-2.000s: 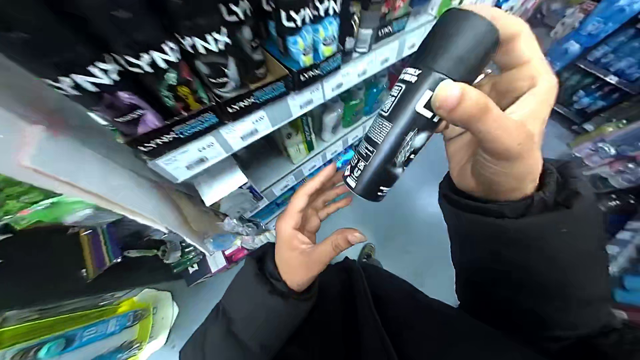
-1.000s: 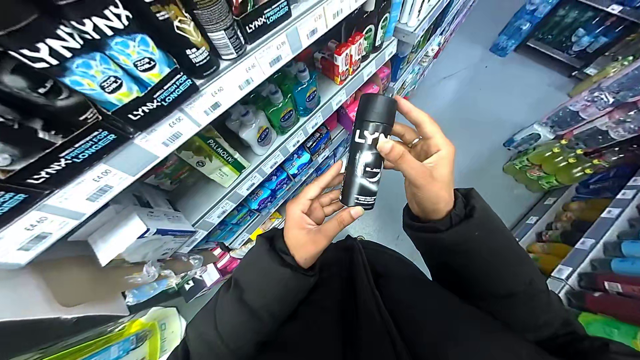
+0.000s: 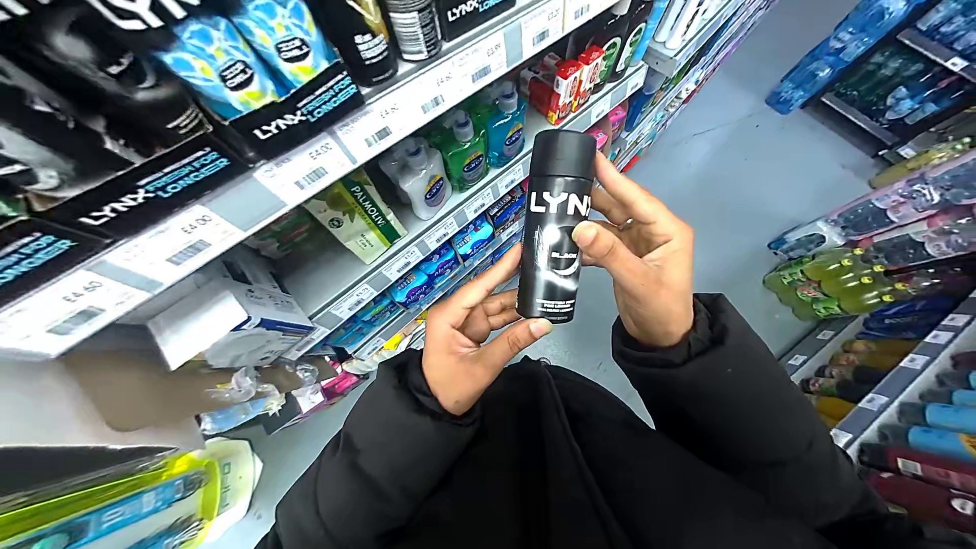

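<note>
A black Lynx spray can with its cap on stands nearly upright between my two hands, its printed front facing me. My right hand grips the can's right side, with the thumb across the front and the fingers behind. My left hand holds the lower left side, its thumb at the bottom edge and its fingertips against the side and back. Behind the can, pump bottles of hand wash stand on a lower shelf.
A shelf edge with price labels runs diagonally at left, below boxed Lynx products. An opened white carton juts out at lower left. Packs of yellow-green bottles and shelved bottles line the right side, across the grey floor.
The can was tilted in my raised right hand with my left hand apart from it two seconds ago; both hands now hold it, more upright. The view has shifted along the aisle.
</note>
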